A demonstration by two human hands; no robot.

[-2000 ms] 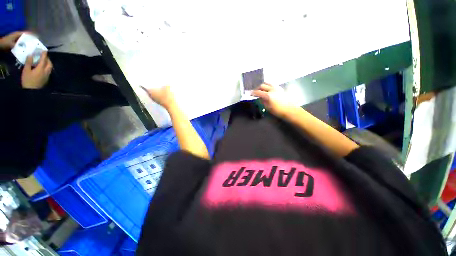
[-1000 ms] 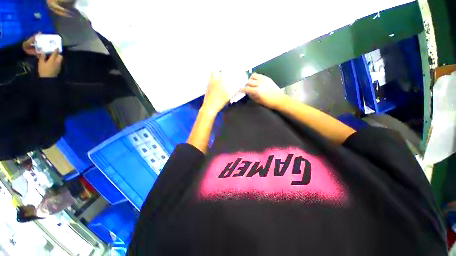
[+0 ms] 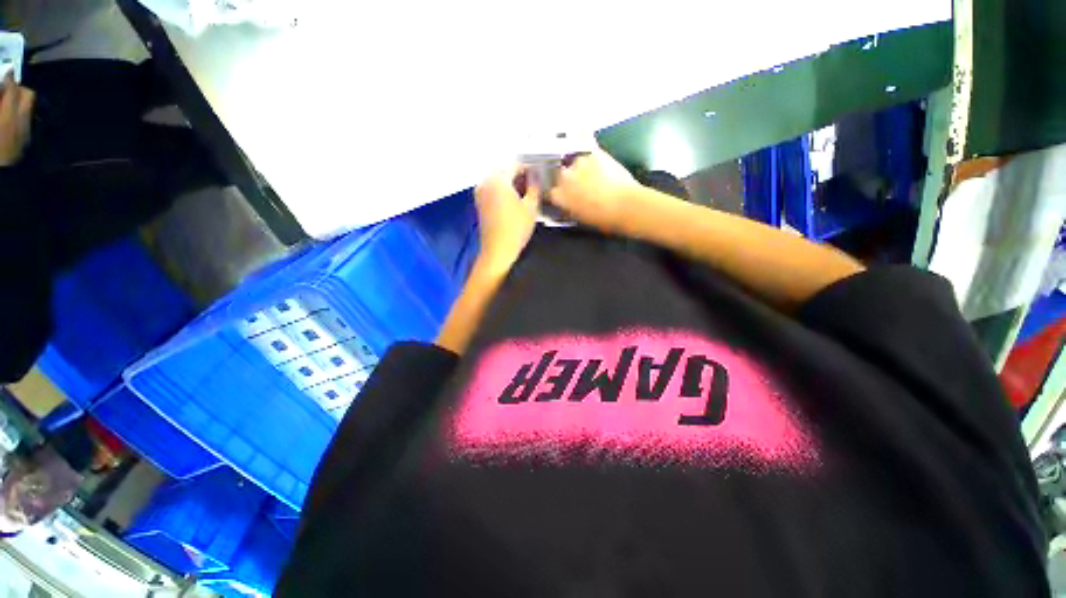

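Note:
A small white and grey carton [image 3: 547,175] is between my hands at the near edge of the white workbench [image 3: 386,105]. Its flaps and inside cannot be made out; glare and my fingers hide part of it. My left hand [image 3: 507,213] holds its left side with bent fingers. My right hand [image 3: 594,189] holds its right side, with the fingers curled over it.
A blue crate [image 3: 216,380] with rows of small white cartons [image 3: 310,350] stands below the bench at the left. More blue crates are under the bench at the right. Another person's hand [image 3: 14,117] shows at the left edge. Crumpled translucent plastic [image 3: 228,12] lies on the bench's far left.
My left hand came from the bench's left side to the carton by one second ago. Now both hands grip it, and its grey inner or side face shows. The view has shifted slightly.

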